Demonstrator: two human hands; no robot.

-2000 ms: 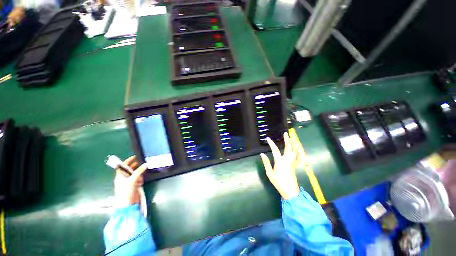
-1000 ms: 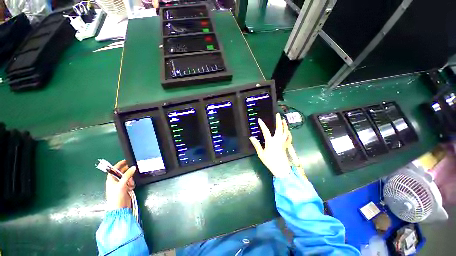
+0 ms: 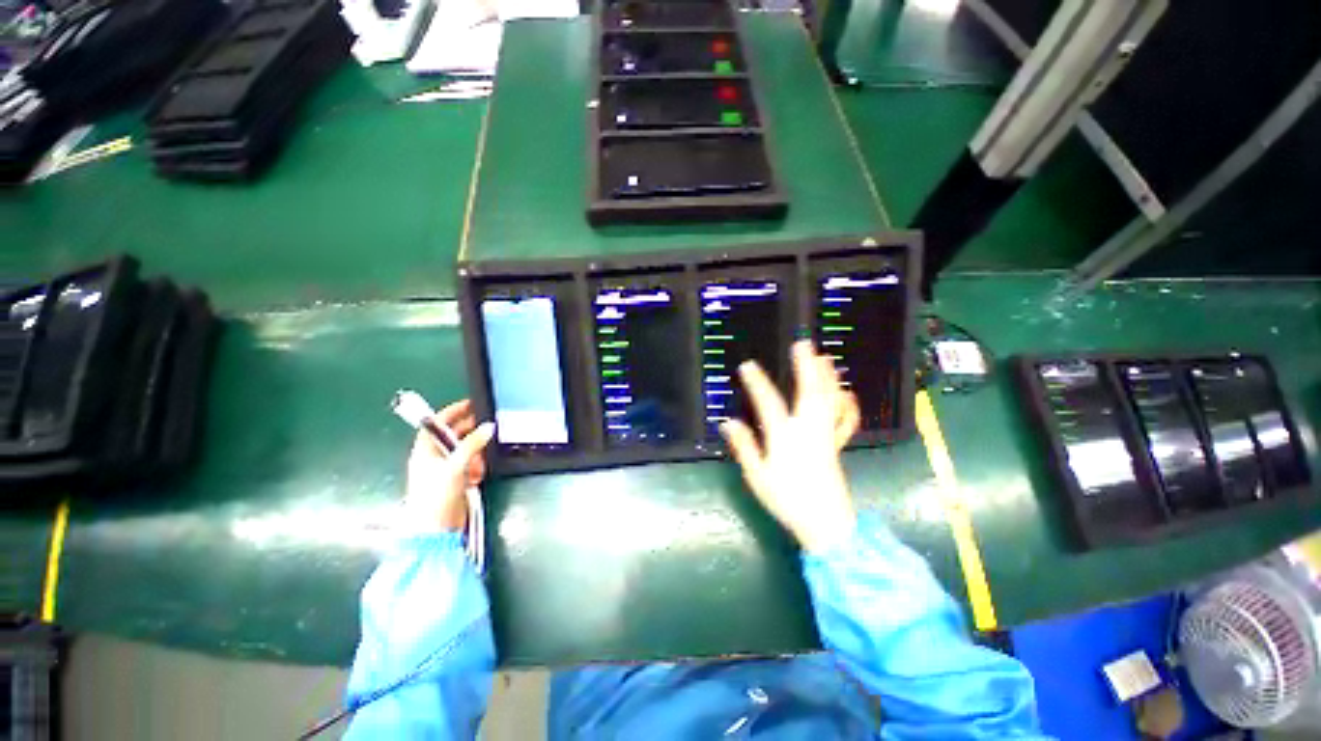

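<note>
A black foam tray holds several smartphones side by side in front of me. The leftmost phone shows a pale blue-white screen. The others, such as the second phone, show black screens with white, green and blue lines. My left hand is at the tray's lower left corner and holds a white cable with its connector end sticking up left. My right hand is spread over the lower part of the third and fourth phones and holds nothing. Whether its fingertips touch a screen I cannot tell.
A second phone tray lies beyond, some screens with red and green squares. Another tray with glossy dark phones is at right. Stacked trays are at left. A metal post, yellow tape and a white fan are at right.
The view has shifted, so the trays sit further right in the picture. My right hand has moved left from the fourth phone towards the third. My left hand still holds the cable at the tray corner.
</note>
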